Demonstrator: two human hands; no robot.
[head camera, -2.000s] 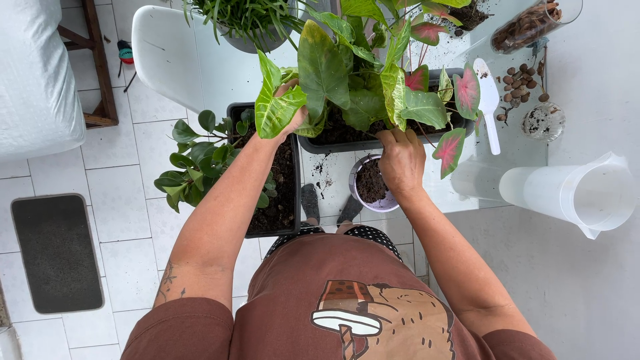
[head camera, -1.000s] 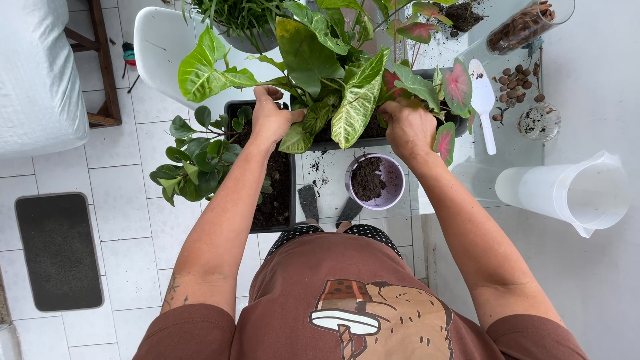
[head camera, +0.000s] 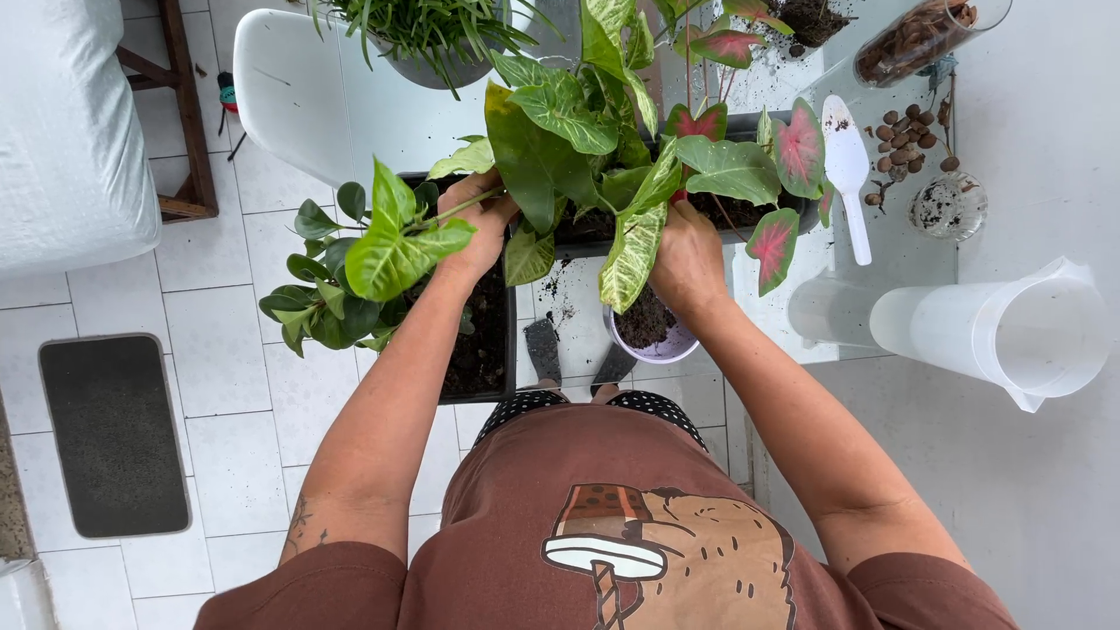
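My left hand (head camera: 481, 223) is at the left side of a green-leaved arrowhead plant (head camera: 547, 149), among its stems and leaves; the fingertips are partly hidden, so its grip cannot be told. My right hand (head camera: 689, 262) reaches under the leaves at the soil of the dark rectangular planter (head camera: 582, 248), its fingers hidden by foliage. Pink-centred caladium leaves (head camera: 798, 149) rise at the planter's right. Below my right hand stands a lilac pot (head camera: 669, 352) with dark soil (head camera: 643, 319). A second dark planter (head camera: 510, 337), with a round-leaved plant (head camera: 337, 302), lies under my left forearm.
On the glass table are a white scoop (head camera: 846, 171), brown clay-like balls (head camera: 906, 140), a small glass (head camera: 948, 208), a clear plastic jug (head camera: 989, 332), a glass vase of bark pieces (head camera: 914, 44) and a potted grassy plant (head camera: 437, 44). A white chair (head camera: 289, 96) stands at the left.
Both hands have shifted among the leaves, and the arrowhead plant's leaves have changed position. A bright leaf now hangs over my left wrist. The lilac pot is partly behind my right hand again.
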